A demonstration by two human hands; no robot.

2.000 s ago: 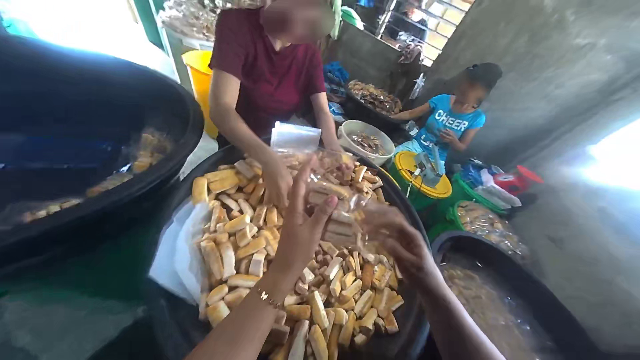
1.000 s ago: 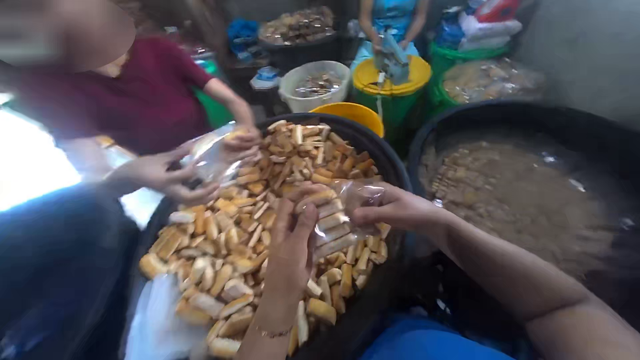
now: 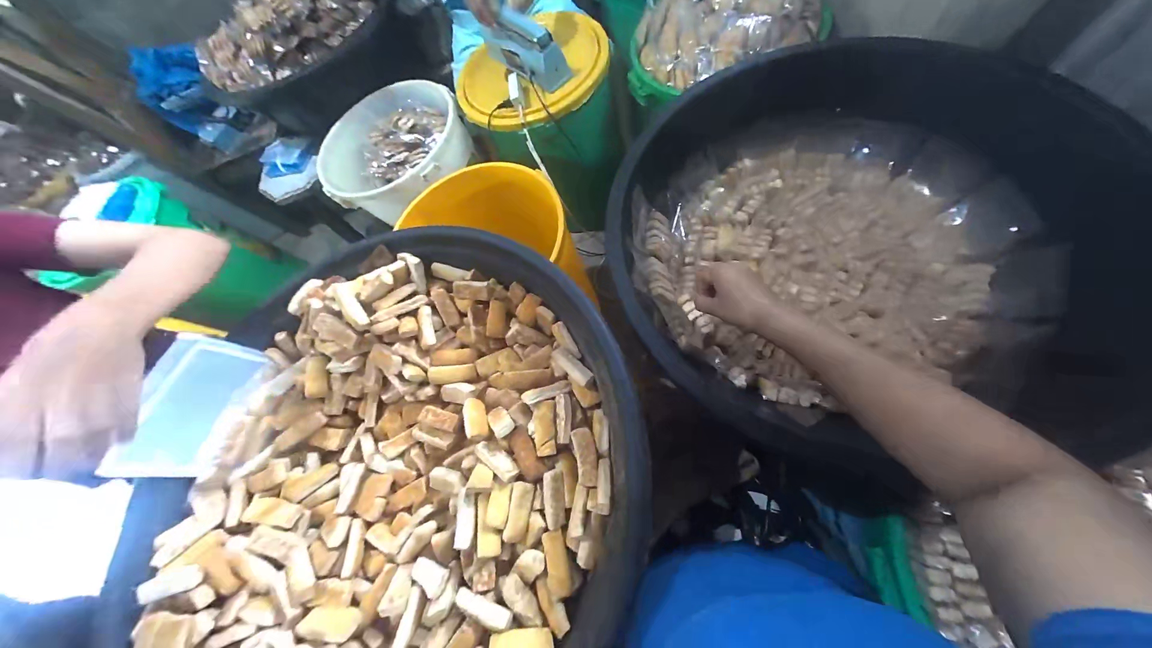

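My right hand [image 3: 733, 295], its fingers curled, is over the left part of the bagged bread sticks [image 3: 837, 243] in a large black tub [image 3: 630, 297] at the right. Whether it grips a bag there I cannot tell. My left hand is out of the picture. Loose toasted bread sticks [image 3: 432, 432] are heaped in a round black basin [image 3: 630, 432] in front of me. Clear plastic bags [image 3: 189, 405] lie at that basin's left edge, below the blurred hand [image 3: 81, 387] of another person in a maroon sleeve.
A yellow bucket [image 3: 495, 202] stands between basin and tub. Behind it are a white bucket [image 3: 337, 166] with packed pieces and a green drum with a yellow lid [image 3: 589, 54], on which a co-worker's hand holds a light blue device [image 3: 531, 45]. Dark containers of bags stand farther back.
Earlier both my hands held a clear bag of bread sticks over the basin. Now my right hand is over the right tub and my left hand is out of view. The view has swung right and down.
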